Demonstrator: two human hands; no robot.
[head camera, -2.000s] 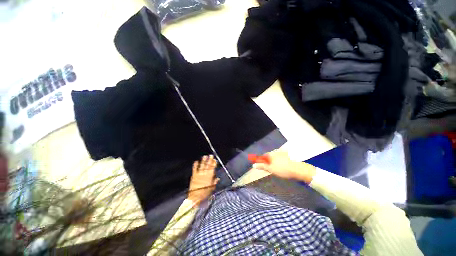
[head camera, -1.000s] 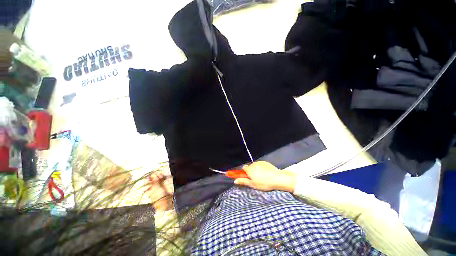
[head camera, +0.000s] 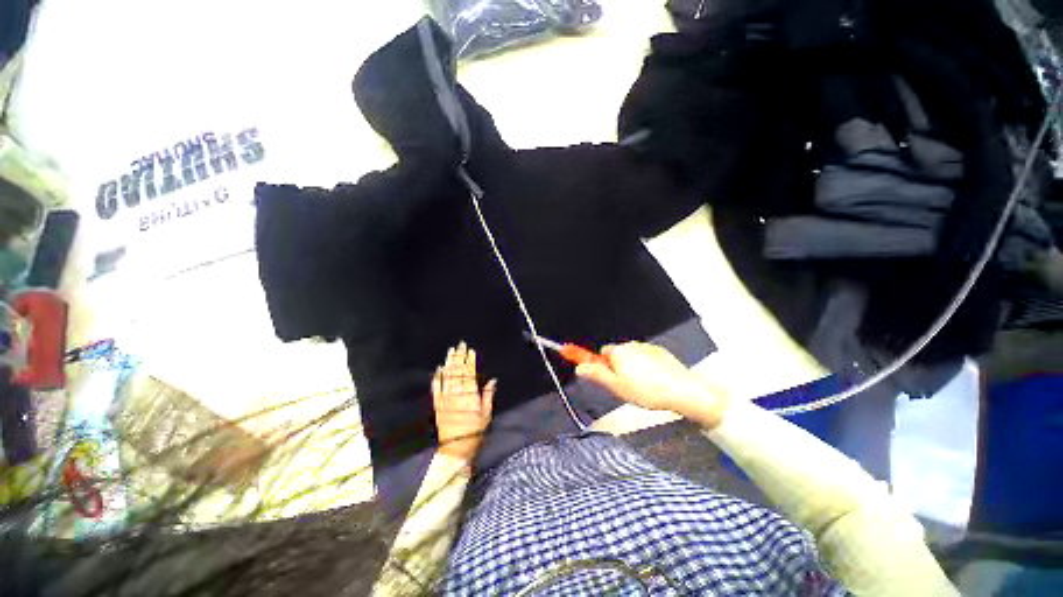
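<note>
A black hooded jacket (head camera: 408, 268) lies flat and wide before me, its hood (head camera: 408, 93) at the far end with a grey lining edge. A pale front zipper (head camera: 504, 271) runs down its middle to the grey hem band (head camera: 525, 429). My left hand (head camera: 463, 402) lies flat on the lower jacket, left of the zipper, fingers up and holding nothing. My right hand (head camera: 641, 379) holds thread snips with an orange-red handle (head camera: 579, 353). Their thin tip lies by the lower part of the zipper.
A heap of black and grey jackets (head camera: 863, 222) is at right, with a pale hose (head camera: 933, 350) curving over it. A white printed sheet (head camera: 175, 245) lies at left, red items (head camera: 42, 338) at far left. A plastic-wrapped packet (head camera: 501, 21) is beyond the hood. Dark strands blur the lower left.
My left hand has come from the blurred lower left onto the jacket. My right hand has moved slightly right and up from the hem, and the snips' tip is now at the zipper.
</note>
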